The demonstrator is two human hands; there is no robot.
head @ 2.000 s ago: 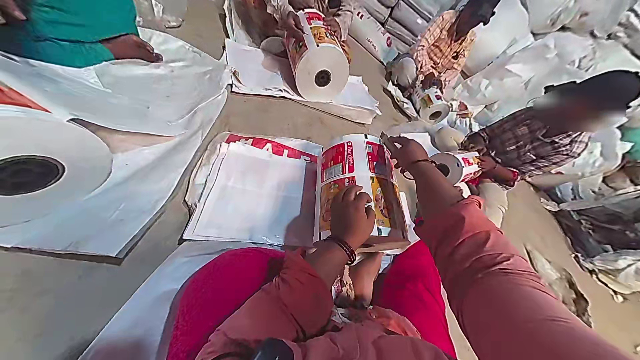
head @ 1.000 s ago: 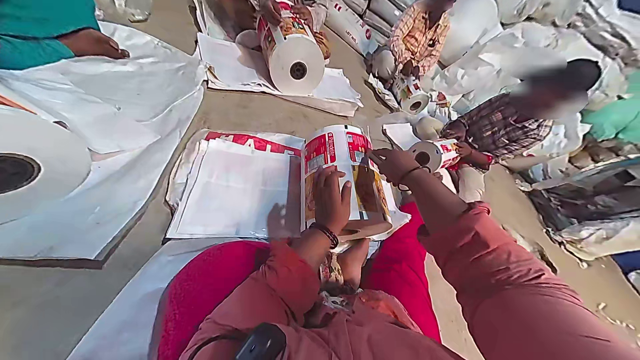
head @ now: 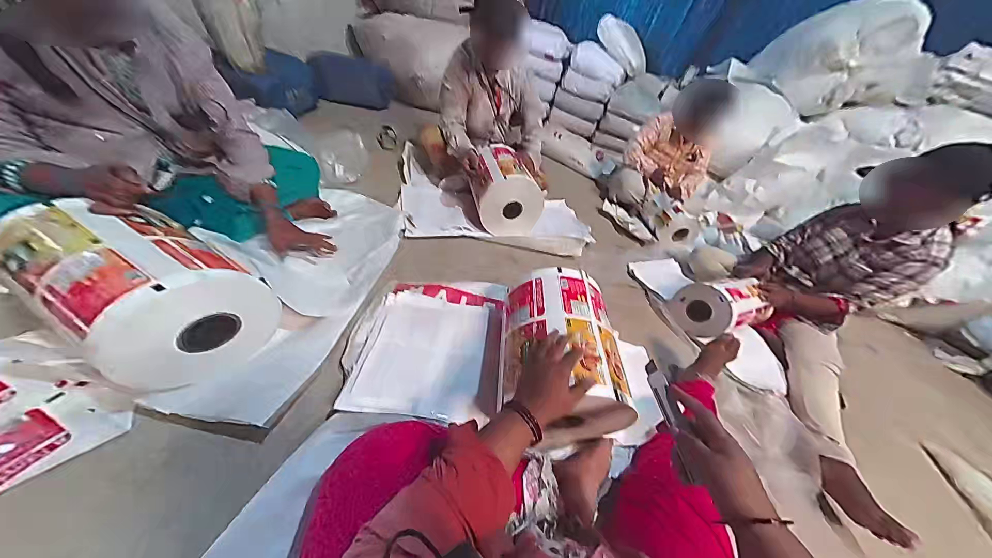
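Note:
A roll of printed packaging film (head: pixel 573 325), red, white and yellow, lies between my knees. My left hand (head: pixel 550 376) rests spread on its printed face. Off the roll's right side, my right hand (head: pixel 709 442) holds a slim grey tool, apparently a snap-off cutter (head: pixel 663 395), pointing up. A stack of white sheets (head: pixel 422 356) with a red printed edge lies flat against the roll's left side. The roll's near end is partly hidden by my left wrist.
A large printed film roll (head: pixel 186 333) stands at left before a seated person. Ahead, another person holds a roll (head: pixel 508 198) over white sheets. Two people sit at right, one with a smaller roll (head: pixel 701 310). White sacks (head: pixel 837 70) are piled behind.
My right hand has come off the roll and moved to its right with the tool. My left hand stays on the roll. The view has tilted up and shows more of the people.

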